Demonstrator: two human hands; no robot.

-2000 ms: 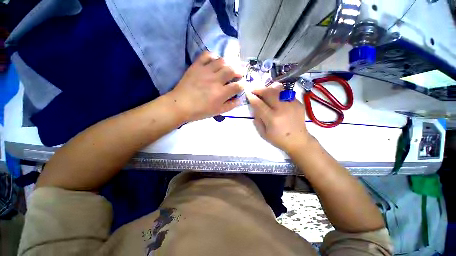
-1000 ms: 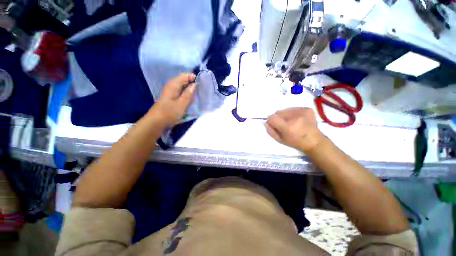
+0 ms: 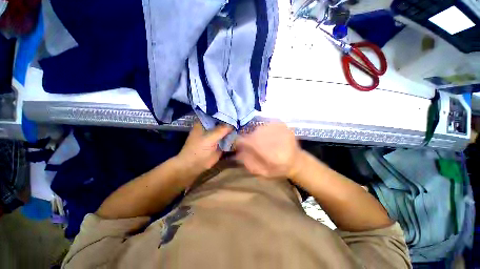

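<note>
The grey-blue and navy garment [image 3: 229,68] lies over the sewing table, and its near end hangs over the front edge. My left hand [image 3: 202,147] pinches that end near my lap. My right hand [image 3: 271,149], blurred, is at the same end, fingers bent against the cloth; what its fingertips hold is hidden. A navy panel [image 3: 100,47] spreads to the left. Scissors [image 3: 363,65] with red handles lie right of the garment, below the machine's presser foot area [image 3: 316,10] at the top edge.
A measuring strip [image 3: 337,132] runs along the table's front edge. A dark thread crosses the table to the right. A control panel [image 3: 452,21] with a lit screen is at upper right. Grey-green cut pieces [image 3: 405,194] hang at lower right. A navy scrap [image 3: 375,27] lies behind the scissors.
The grey-blue part has been drawn away from the needle and over the table's front edge. Both hands have moved down towards my lap and come together. The view has shifted, with the machine head mostly out of frame.
</note>
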